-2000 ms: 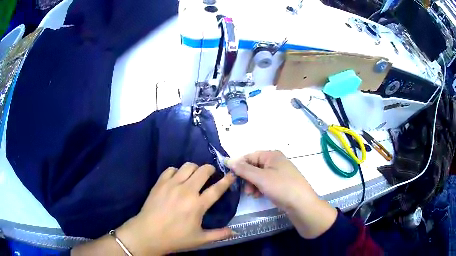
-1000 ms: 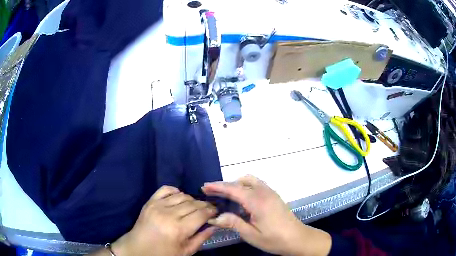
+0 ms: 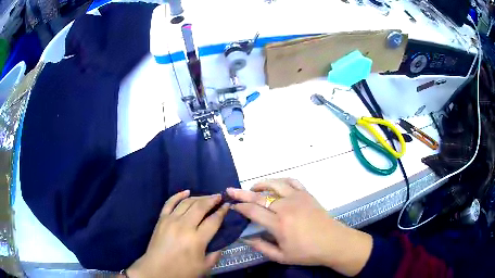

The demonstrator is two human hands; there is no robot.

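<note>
A dark navy cloth [image 3: 141, 190] curves across the left of the machine table and runs under the presser foot [image 3: 204, 129]. My left hand [image 3: 187, 231] lies on the cloth near the table's front edge, its fingertips pinching the cloth. My right hand [image 3: 296, 225] meets it from the right, thumb and fingertips at the cloth's right edge. The fingertips of both hands nearly touch around a small fold, partly hidden by the fingers. A ring shows on my right hand.
Scissors [image 3: 348, 119] with yellow and green handles lie right of the grey-blue knob [image 3: 233, 117]. An orange-brown handled tool [image 3: 420, 136] lies beyond them. Cardboard [image 3: 309, 57] with a mint-green piece [image 3: 350, 68] is on the machine head. A measuring tape [image 3: 358, 209] runs along the front edge.
My hands have moved a little up the cloth, and the fingers of my right hand have closed in on its edge. The view has shifted, so the machine appears further left.
</note>
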